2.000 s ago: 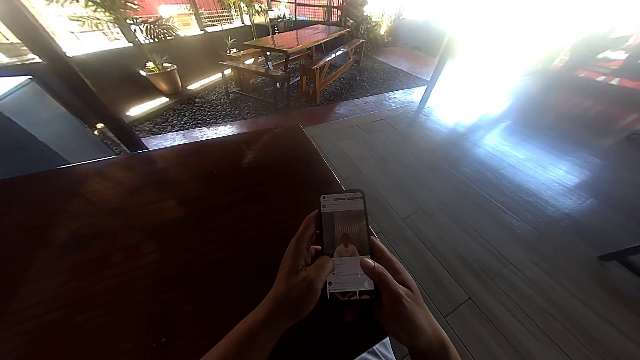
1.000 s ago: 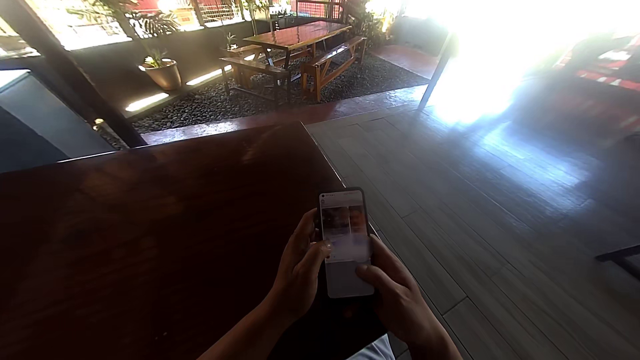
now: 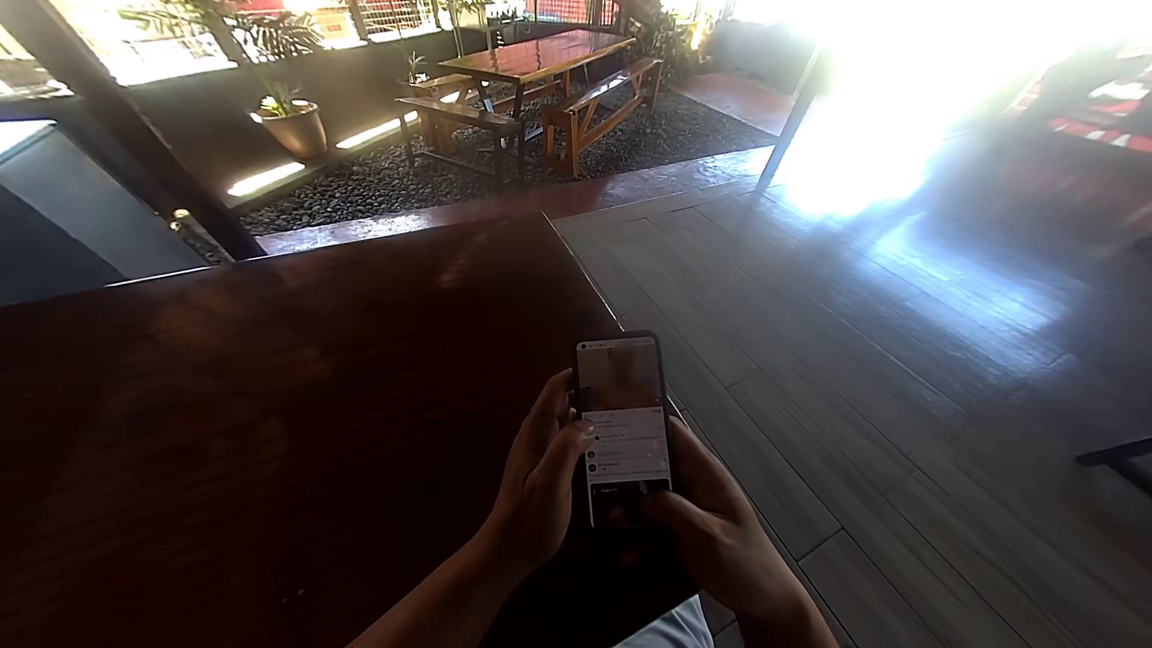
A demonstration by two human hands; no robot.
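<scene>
A smartphone (image 3: 625,432) in a dark case is held upright between both hands, above the right edge of a dark, glossy wooden table (image 3: 360,387). Its lit screen shows a picture over rows of small writing. My left hand (image 3: 540,477) grips the phone's left side, the thumb over the screen's left part. Around the lower right side is my right hand (image 3: 715,531), its thumb at the bottom of the screen. The fingers behind the phone are mostly hidden.
Grey plank flooring (image 3: 810,405) runs along the table's right side. Beyond lie gravel (image 3: 360,189), an outdoor wooden table (image 3: 540,56) with benches (image 3: 603,112), and a potted plant (image 3: 297,130). A dark post (image 3: 135,126) rises at left. Strong glare covers the upper right.
The screen content has changed twice, now a picture above rows of writing. My left thumb has shifted on the screen. Both hands still hold the phone in about the same place.
</scene>
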